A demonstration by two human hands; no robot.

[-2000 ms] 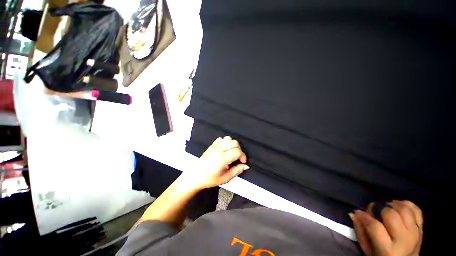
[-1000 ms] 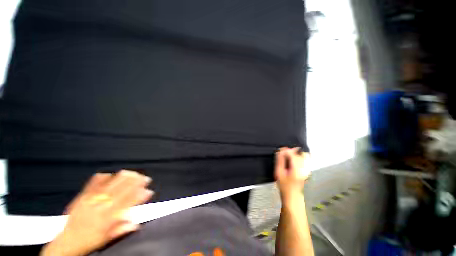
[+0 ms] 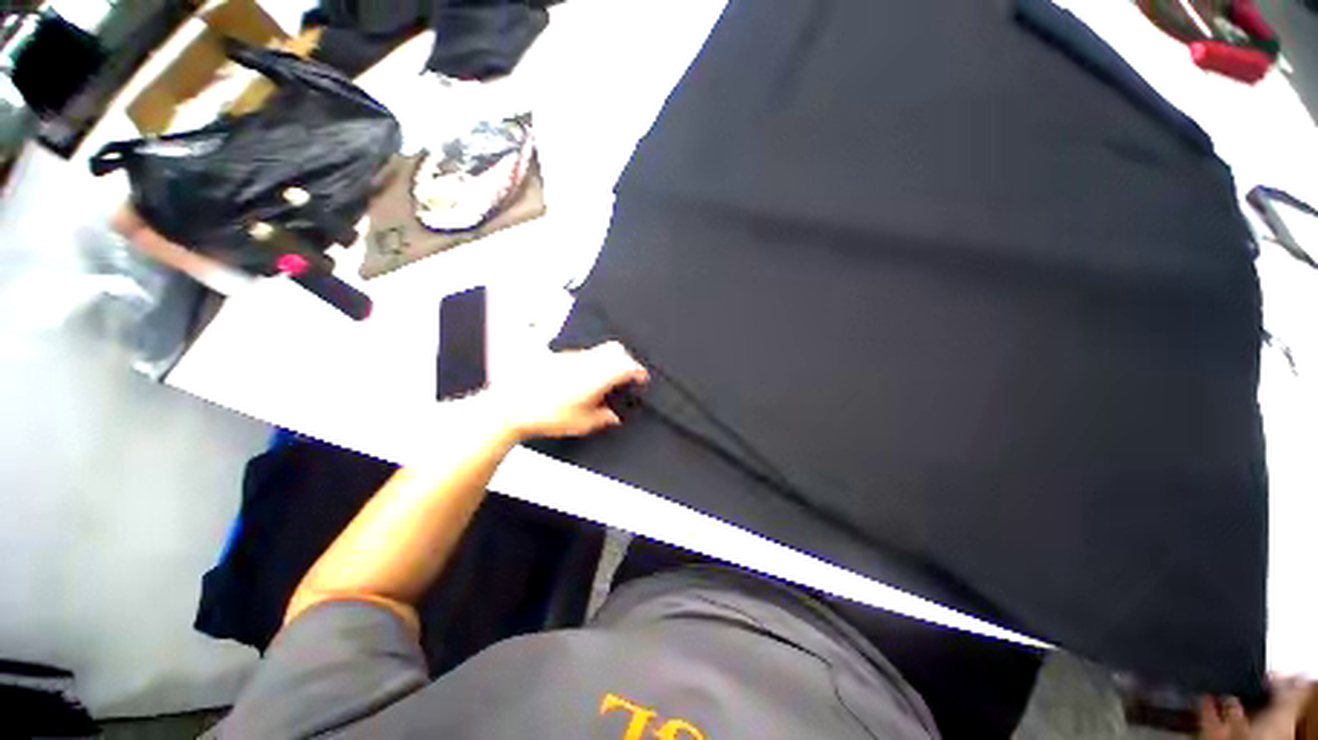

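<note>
A large black cloth [image 3: 925,333] lies spread over the table, its near edge running down from left to right. My left hand [image 3: 581,393] is at its near left corner, fingers curled and closed on the cloth edge. My right hand [image 3: 1260,714] is at the near right corner, cut off by the picture's edge and blurred; its fingers appear to pinch the corner. Dark fold lines run from my left hand along the near edge. No needle or thread can be made out.
On the white table [image 3: 549,492], left of the cloth, lie a phone [image 3: 463,344], a brown pouch [image 3: 393,240] under a round wrapped item [image 3: 471,177], a black plastic bag [image 3: 268,166] and a dark rod [image 3: 336,289]. A dark loop [image 3: 1284,224] and a red item [image 3: 1229,61] are far right.
The view swung right, then back left. The cloth's near strip has fewer parallel folds, and the cloth lies at a different slant. My left hand went from lying spread to closed at the left corner.
</note>
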